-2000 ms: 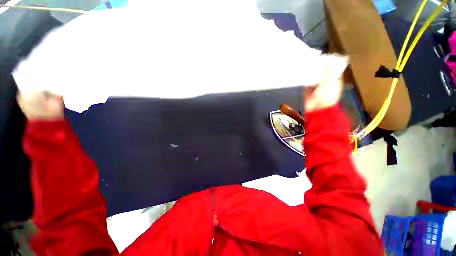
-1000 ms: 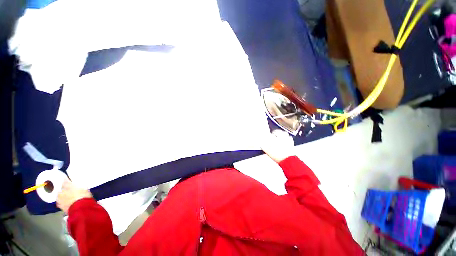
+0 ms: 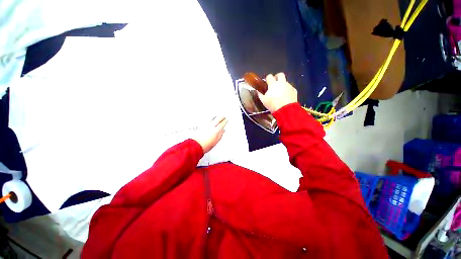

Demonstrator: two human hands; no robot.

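Observation:
A large white cut panel lies spread on the dark navy table, its near edge close to my body. My left hand lies flat on the panel near its front right part, fingers pointing right. My right hand is closed around the brown handle of the steam iron, which sits beside the panel's right edge. The tape roll stands at the left front, with an orange stick through its centre.
Green-handled snips lie right of the iron. Yellow hoses run from the iron to the upper right, past the brown padded board. More white cloth lies at upper left. A blue crate stands at lower right.
The panel has been lowered from both hands onto the table. My left hand has moved from beside the tape roll onto the panel. My right hand has left the panel's edge and taken hold of the iron.

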